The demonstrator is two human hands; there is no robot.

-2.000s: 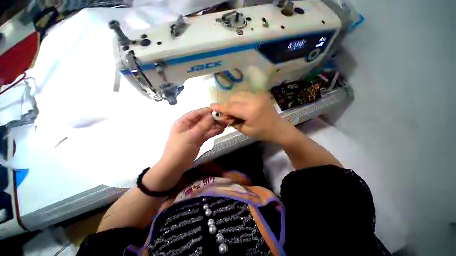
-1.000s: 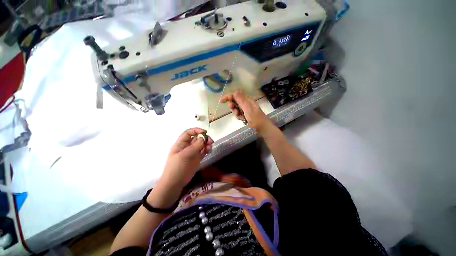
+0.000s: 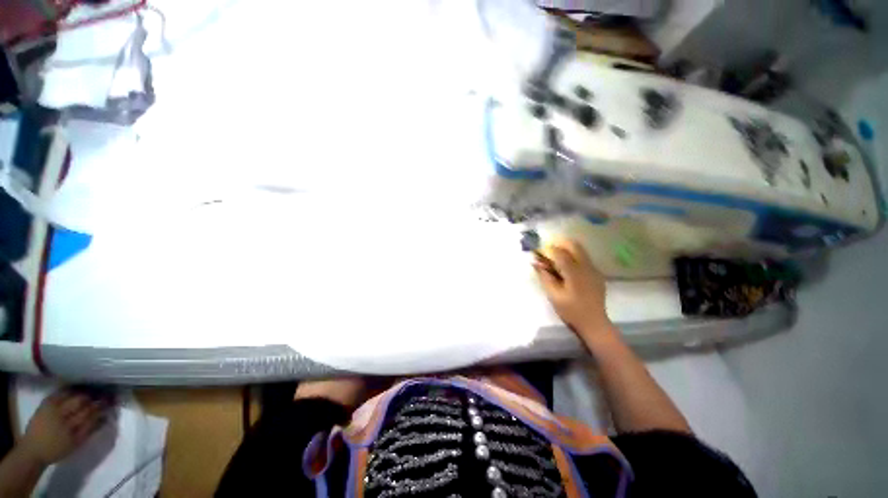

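My right hand [image 3: 576, 284] rests at the machine bed, just below the needle area, closed around a small dark tool like thread snips [image 3: 548, 264]. A small dark blurred piece [image 3: 529, 239] shows just beyond its fingertips. My left hand is not in view; only a bit of forearm shows at the table's front edge, and the hand is hidden beyond it. Overexposed white cloth [image 3: 341, 263] spreads over the table left of the machine. The blurred sewing machine [image 3: 682, 146] with a blue stripe stands at the right.
A black holder with multicoloured bits [image 3: 730, 287] lies at the right table end. The grey table edge [image 3: 195, 364] runs along the front. Another person's hand [image 3: 66, 425] is at the lower left, over white cloth pieces [image 3: 122, 452]. Blue and dark machine parts are at the left.
The view has swung left. My left hand, earlier holding a small round bobbin-like part, has dropped out of sight. My right hand has moved from beside the thread toward the needle area.
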